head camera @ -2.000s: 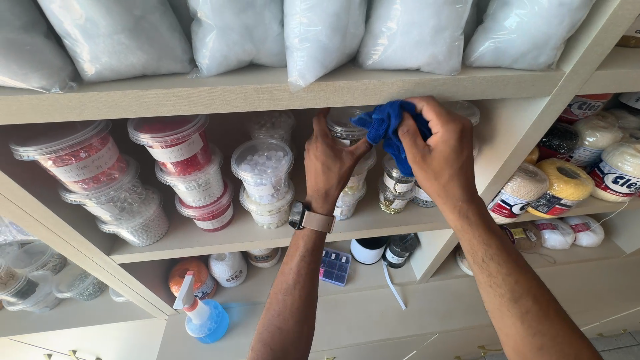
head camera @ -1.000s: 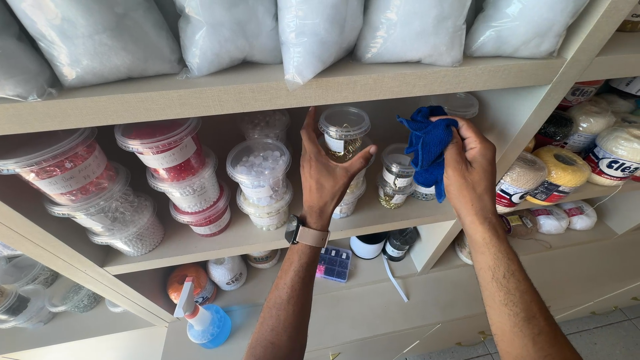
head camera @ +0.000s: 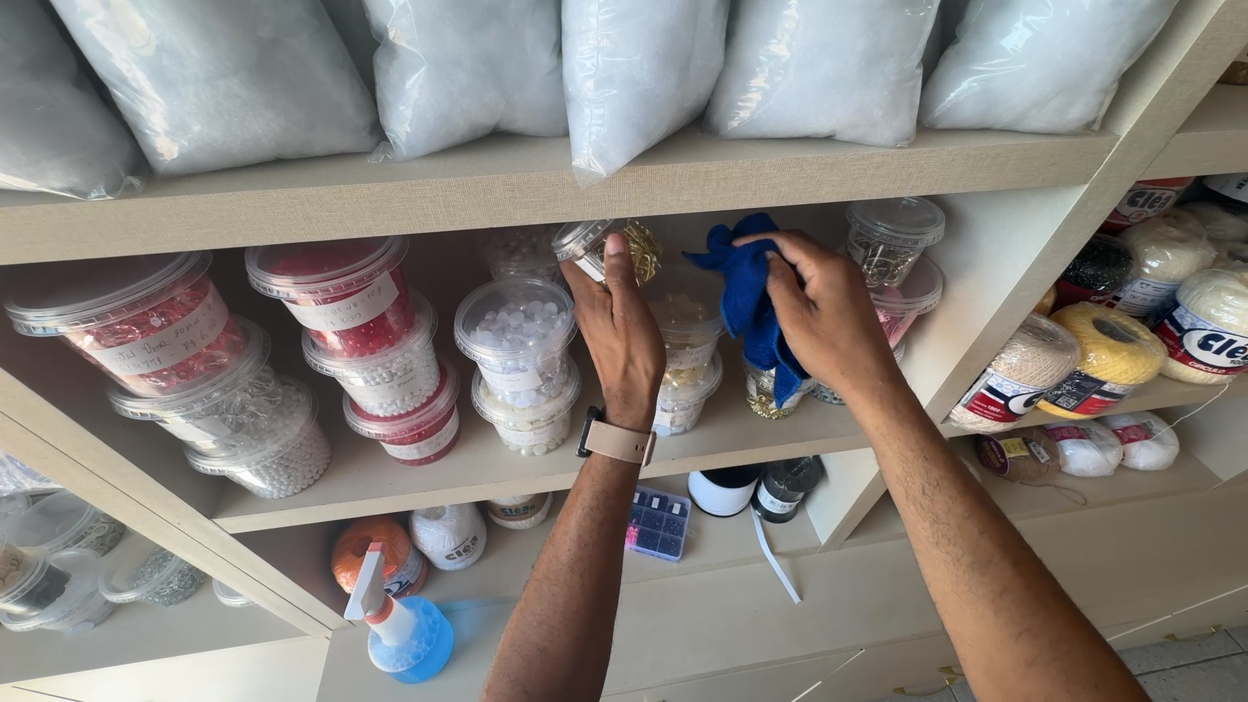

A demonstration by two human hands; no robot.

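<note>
My left hand (head camera: 620, 331), with a watch on its wrist, holds a small clear tub of gold-coloured pieces (head camera: 614, 252), tilted on its side under the upper shelf board. Below and behind it stands a stack of clear lidded tubs (head camera: 687, 390). In my right hand (head camera: 814, 307) is a bunched blue cloth (head camera: 749, 292), which hangs down in front of another tub with gold-coloured contents (head camera: 772, 395). The cloth and the held tub are apart. Just left of my left hand stand two stacked tubs, the upper one with white beads (head camera: 517, 331).
More stacked tubs of red pieces (head camera: 151, 336) and beads fill the shelf's left side; others (head camera: 892, 239) stand at right. Filled plastic bags (head camera: 819, 68) line the shelf above. Below are a blue spray bottle (head camera: 409, 639) and a divided box (head camera: 658, 524). Yarn balls (head camera: 1102, 356) sit at right.
My left hand has lifted the tub of gold-coloured pieces and tipped it onto its side; one second ago it stood upright. The blue cloth has moved left with my right hand.
</note>
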